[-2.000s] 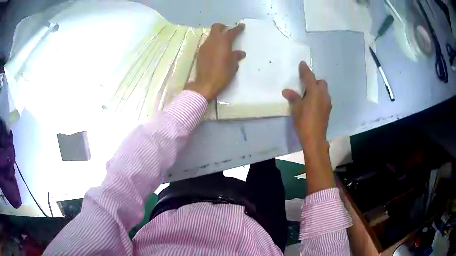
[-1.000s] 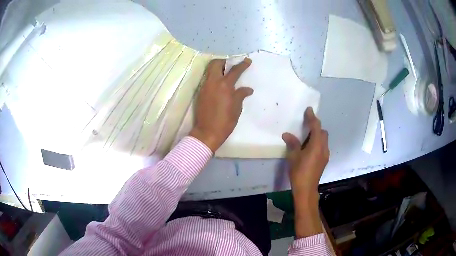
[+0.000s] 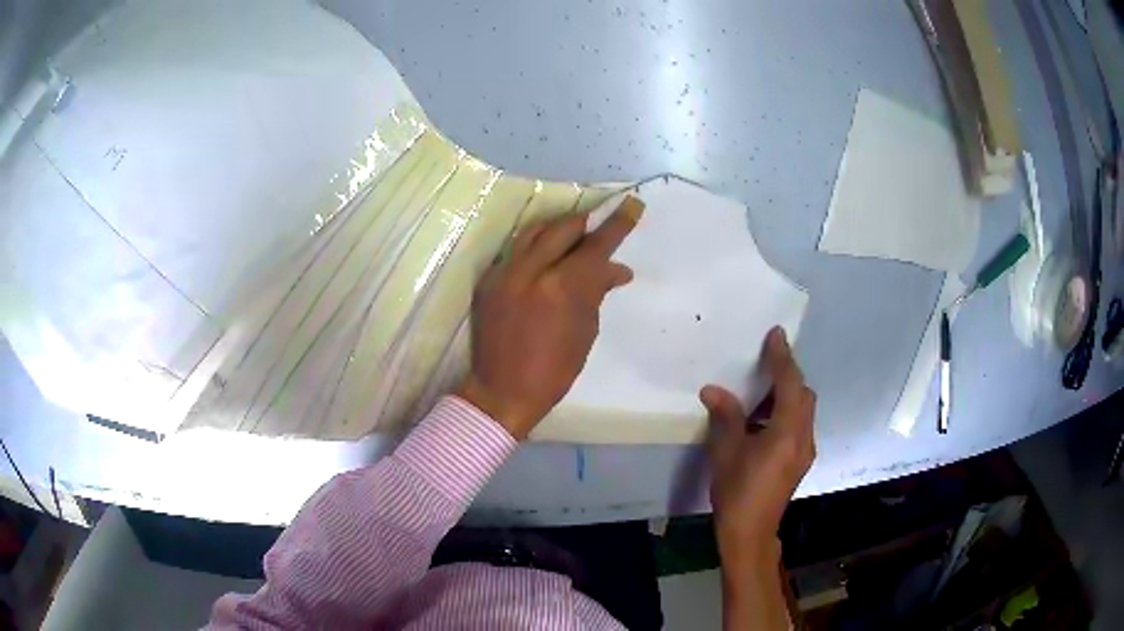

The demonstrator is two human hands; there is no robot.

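Note:
A slashed-and-spread pattern (image 3: 136,160) lies on the table, a large curved white sheet with a fan of cream-yellow strips and shiny clear tape (image 3: 444,240). A white pattern piece (image 3: 690,284) with a curved edge lies over the fan's right end; a cream strip shows below its lower edge. My left hand (image 3: 542,314) lies flat where the strips meet the white piece, fingers spread, holding nothing. My right hand (image 3: 767,431) rests on the piece's lower right edge with thumb and forefinger apart. A small dark thing is mostly hidden among its curled fingers; I cannot tell what it is.
To the right lie a loose white piece (image 3: 897,185), a green-handled tool (image 3: 1001,261), a pen (image 3: 945,370), a tape roll (image 3: 1072,308) and dark-handled scissors (image 3: 1082,358). A cream-brown bundle (image 3: 980,99) lies upper right. An open drawer of supplies is below the table's front edge.
The view has shifted, so the table and papers sit lower in the picture. Both hands keep much the same places on the pattern. More of the upper right tabletop shows.

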